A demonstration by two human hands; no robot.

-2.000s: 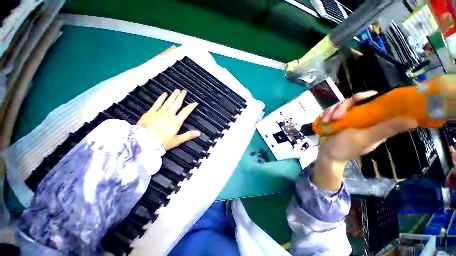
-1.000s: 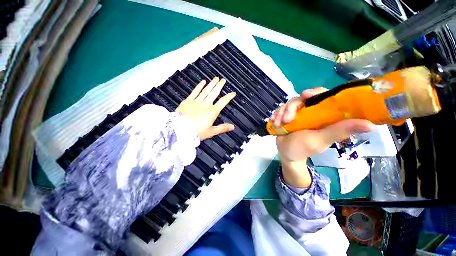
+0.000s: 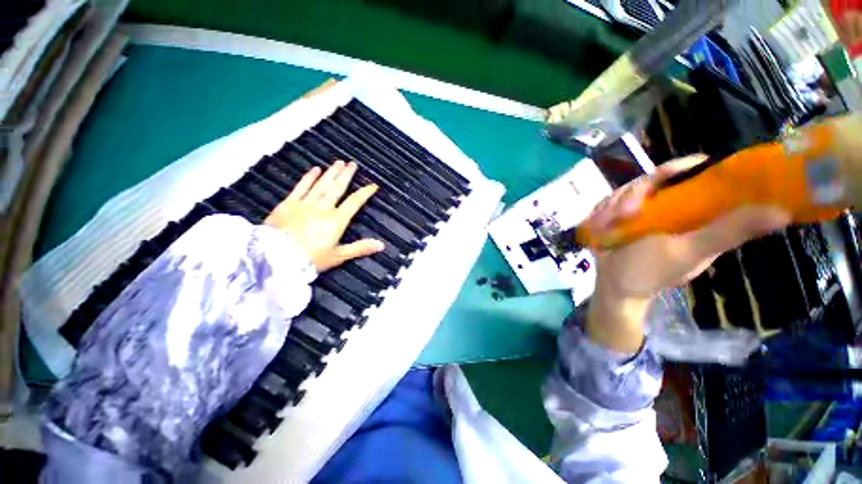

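Note:
Black strip parts [image 3: 406, 156] lie side by side on a white foam sheet [image 3: 416, 284]. My left hand [image 3: 326, 217] rests flat on them with its fingers spread. My right hand [image 3: 643, 250] holds an orange electric screwdriver [image 3: 728, 194], blurred, its nose over the white screw feeder [image 3: 567, 198]. The bit tip is too small to make out. Small dark screws [image 3: 501, 284] lie on the green mat beside the feeder.
Layered white and brown sheets [image 3: 47, 142] stand at the left. A dark green conveyor belt [image 3: 378, 38] runs behind the bench. A wrapped post [image 3: 605, 95] is at the upper right. Crumpled clear plastic [image 3: 699, 340] and dark trays with tan dividers [image 3: 794, 284] are at the right.
The screwdriver in my right hand was at the notched ends of the black parts one second ago and is now over the feeder. My left hand stays on the parts; the view has shifted.

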